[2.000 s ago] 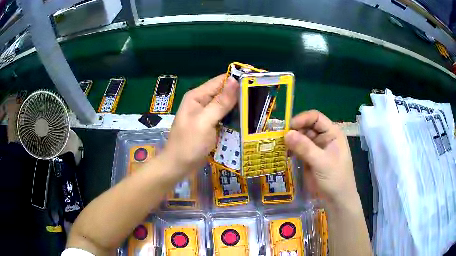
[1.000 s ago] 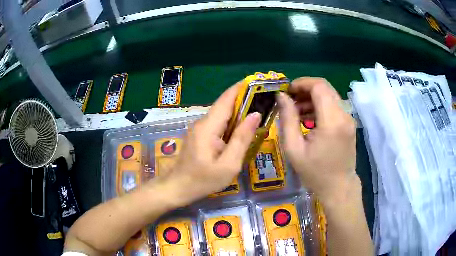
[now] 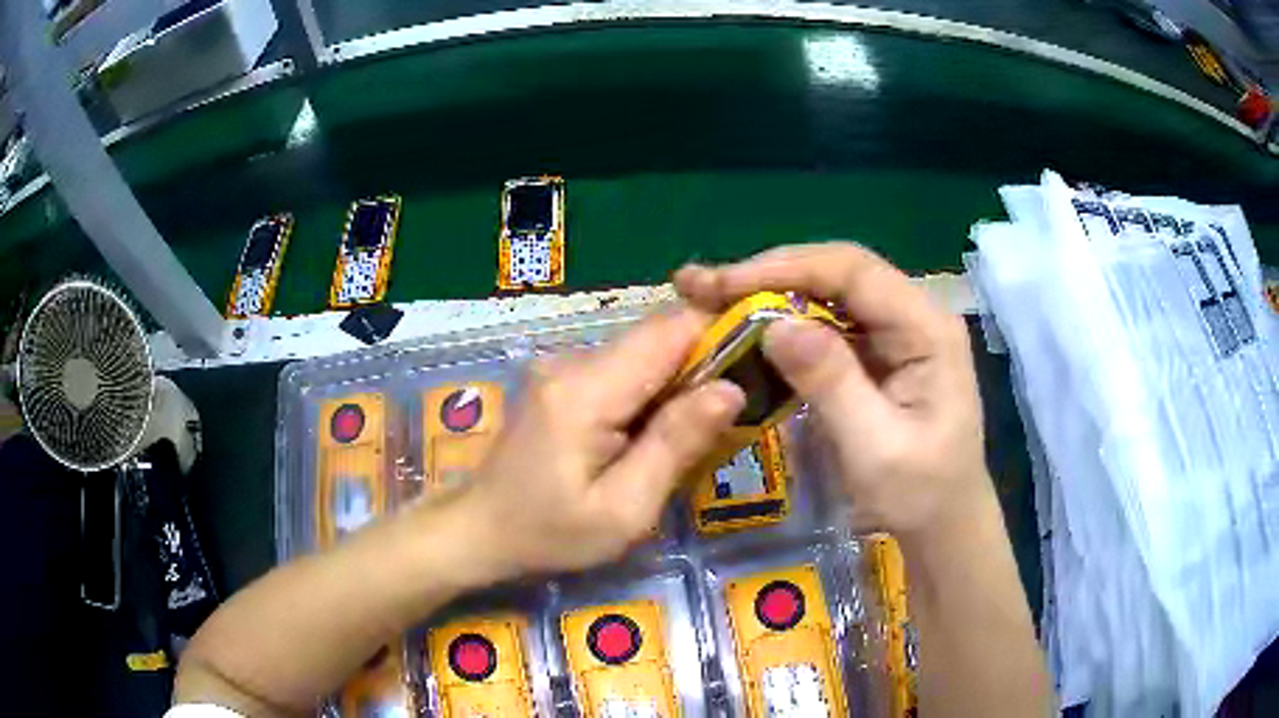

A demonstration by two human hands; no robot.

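Observation:
A yellow-framed phone (image 3: pixel 759 382) is held tilted between my two hands above the tray, its dark screen partly showing. My left hand (image 3: pixel 603 435) grips its left side, with the thumb on the front. My right hand (image 3: pixel 877 386) grips its upper right side, with the thumb near the top of the front. The fingers hide most of the phone, including the keypad area. Below, a clear blister tray (image 3: pixel 298 463) holds several orange-yellow phones in two rows, most with red discs up.
Three phone bodies (image 3: pixel 532 236) lie on the green conveyor belt (image 3: pixel 673 154) beyond its pale edge. White packing sheets (image 3: pixel 1122 463) are stacked at the right. A desk fan (image 3: pixel 87 373), a black slab and a dark pouch (image 3: pixel 176 540) are at the left.
The front cover, held apart in my right hand two seconds ago, is now against the phone body. Both hands are lower than one second ago. The phones on the belt have shifted right.

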